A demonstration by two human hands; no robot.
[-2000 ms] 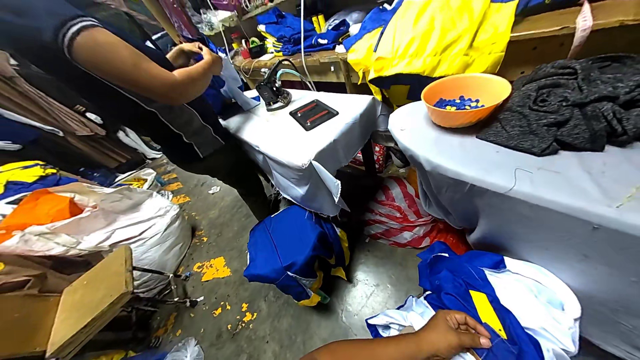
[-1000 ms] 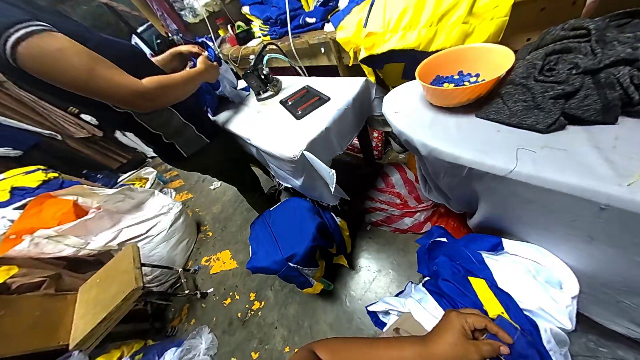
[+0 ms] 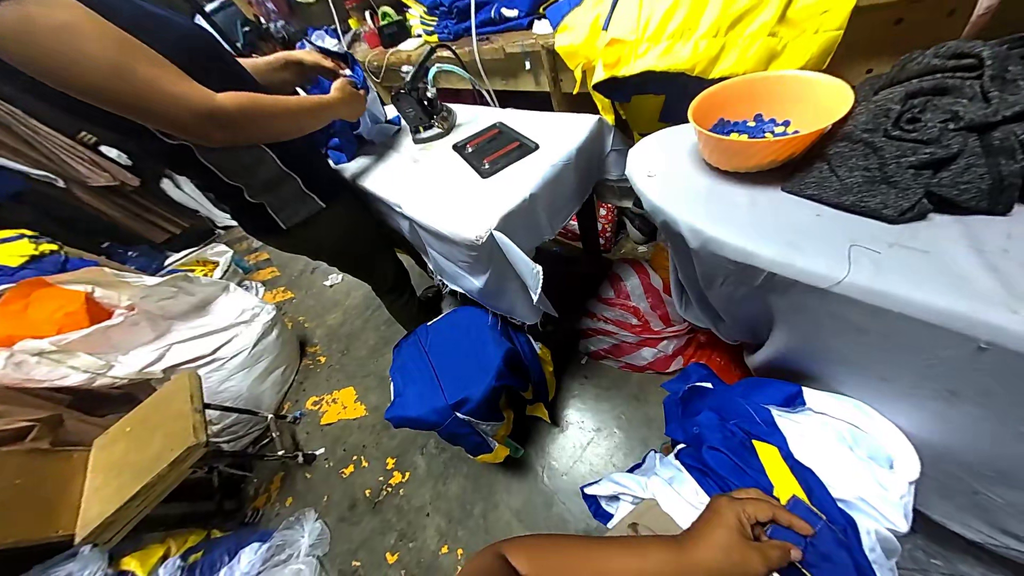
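My left hand [image 3: 744, 528] is at the lower right of the head view, reaching in from the bottom edge. Its thumb and fingers pinch the edge of a blue, white and yellow garment [image 3: 720, 424]. A yellow strip [image 3: 778, 472] on the garment lies just above the fingers, and white cloth spreads on both sides. The garment's lower part is cut off by the frame. My right hand is out of view.
Another person [image 3: 272, 176] handles blue cloth beside a cloth-covered table [image 3: 496, 208] with an iron [image 3: 424, 104] and black tray [image 3: 496, 149]. An orange bowl [image 3: 768, 120] and dark grey cloth [image 3: 920, 128] sit on the right table. A blue cloth-covered bundle [image 3: 464, 376] and striped bag [image 3: 632, 320] are on the floor.
My left hand has shifted a little to the right along the garment. The other person's hands have moved slightly with the blue cloth.
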